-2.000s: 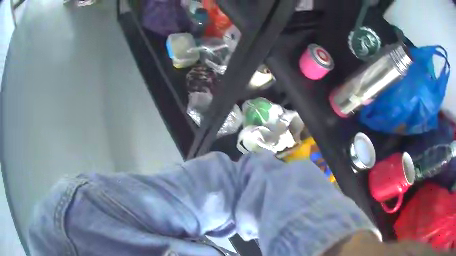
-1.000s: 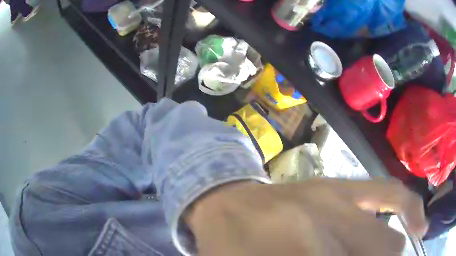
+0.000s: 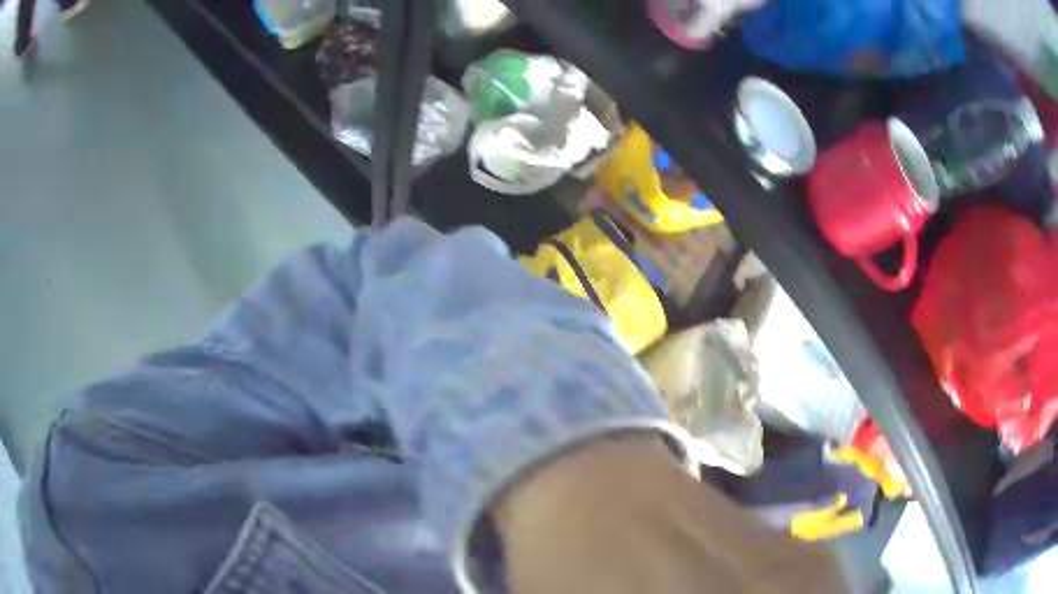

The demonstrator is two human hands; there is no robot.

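Note:
My left hand shows at the bottom edge as a blurred wrist and back of hand below a denim cuff. Its fingers are cut off or hidden, so what it holds cannot be told. My right hand is not in view. The red mug lies tilted on the upper black shelf at right, its cream inside facing up and right and its handle down. The silver-rimmed mug lid lies just left of it. The pink base of the thermos is cut off by the top edge.
A blue bag, a clear bottle and a red plastic bag surround the mug. The black shelf edge curves down the right. Lower down are a yellow bag and a cream bag. A black post stands upper left.
The view has shifted down and right along the rack since two seconds ago. My left hand, stretched across the bottom a second ago, now shows less, with its fingers out of sight.

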